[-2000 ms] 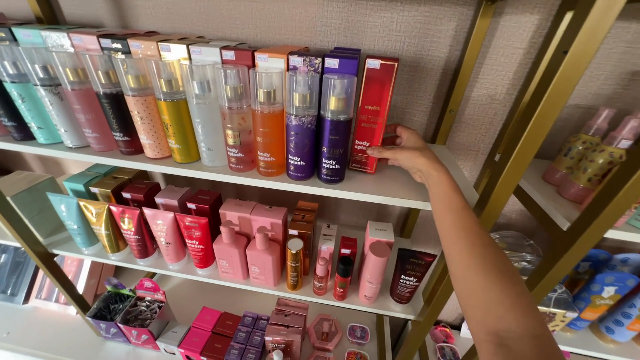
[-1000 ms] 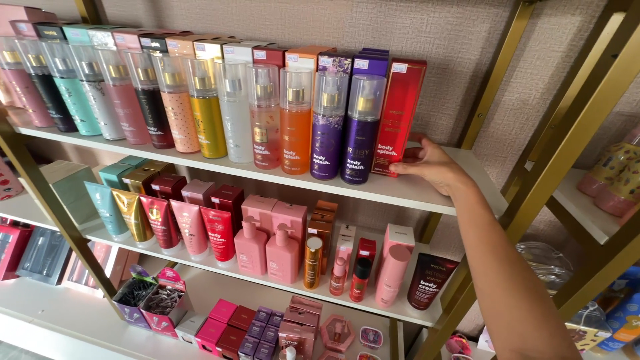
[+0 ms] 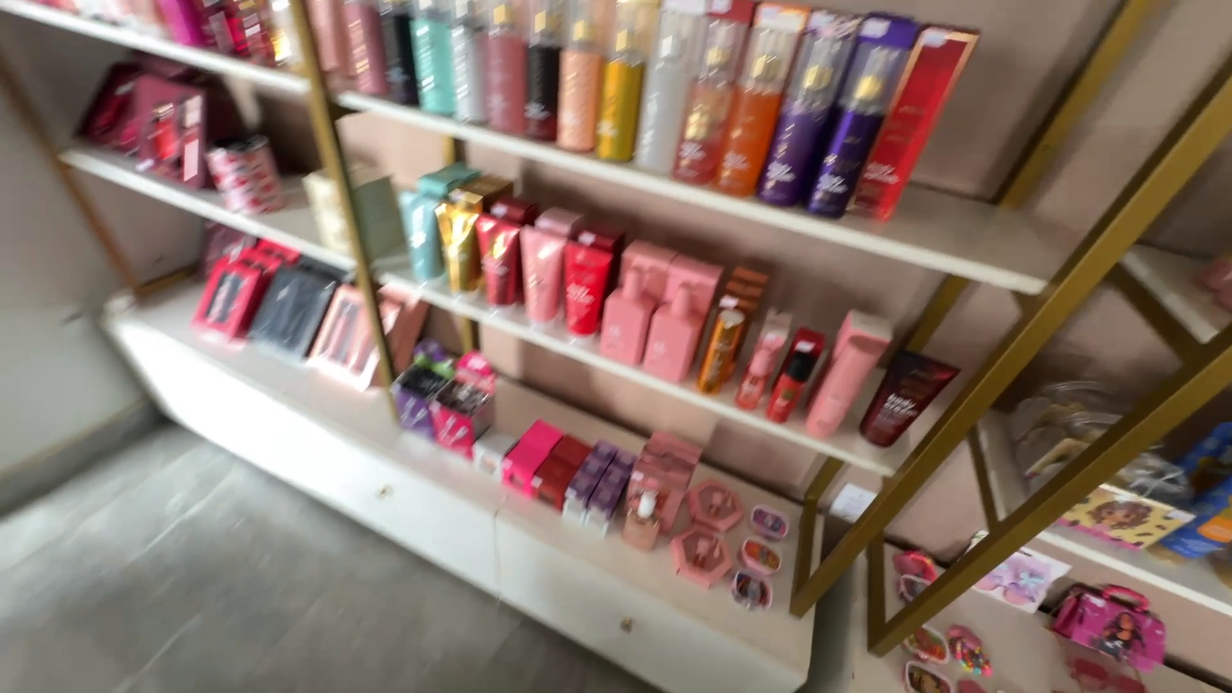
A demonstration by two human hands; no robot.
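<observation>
Neither of my hands is in the head view now. The red body splash box (image 3: 919, 120) stands at the right end of the upper shelf's row, with purple spray bottles (image 3: 852, 135) beside it on the left. Orange (image 3: 760, 125) and yellow (image 3: 624, 91) spray bottles stand farther left in that row. On the shelf below are a dark red body cream tube (image 3: 905, 399), a tall pink box (image 3: 852, 371), pink pump bottles (image 3: 674, 332) and a red tube (image 3: 587, 289). The picture is somewhat blurred.
Gold metal posts (image 3: 1020, 375) frame the white shelves (image 3: 962, 241). A white cabinet with drawers (image 3: 568, 577) bears small boxes (image 3: 534, 457) and pink hexagonal cases (image 3: 701, 553). Grey floor (image 3: 241, 568) lies at lower left. A pink handbag-shaped item (image 3: 1112, 621) is at lower right.
A hand touched the red box's right side in both earlier frames; it is out of view now, and the box stands on the shelf. The view has swung down and left.
</observation>
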